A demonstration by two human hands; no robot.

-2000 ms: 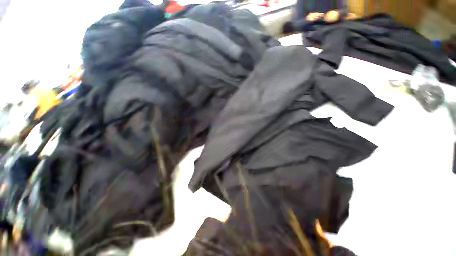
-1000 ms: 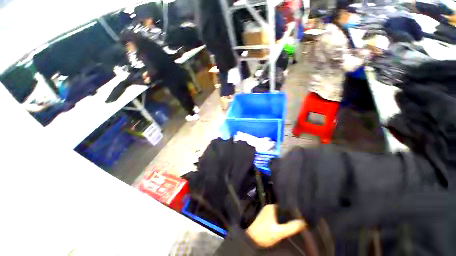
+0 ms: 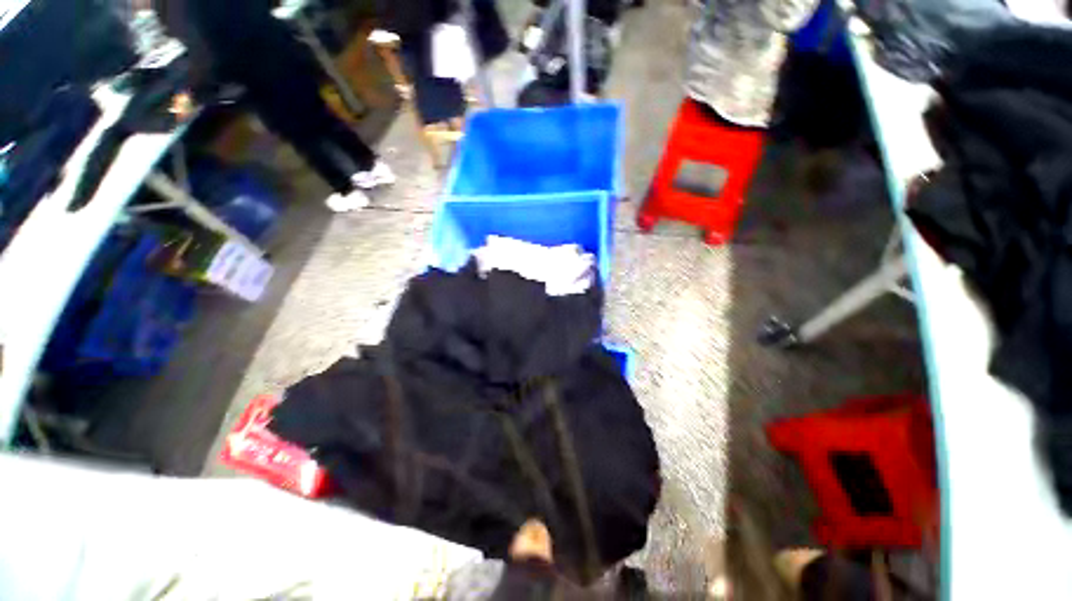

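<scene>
Black garments [image 3: 506, 434] lie in a large soft heap over a blue crate, low in the middle of the head view. My left hand [image 3: 533, 542] shows only as a small skin-coloured part above a dark sleeve, against the near edge of the heap. Its fingers and any hold are not clear. My right hand [image 3: 802, 571] appears blurred and cut off at the bottom edge, right of the heap, by a dark sleeve. Its fingers cannot be made out.
Blue crates [image 3: 529, 153] stand beyond the heap, with white material [image 3: 535, 261] inside. A red stool [image 3: 705, 176] stands behind right; another [image 3: 864, 470] is near right. A red box [image 3: 273, 448] is left. White tables [image 3: 987, 340] flank both sides, the right one bearing black garments [image 3: 999, 153]. People stand behind.
The view has swung from the table to the floor and crates. The black roll across the right foreground is out of view. My left hand appears lower and further left.
</scene>
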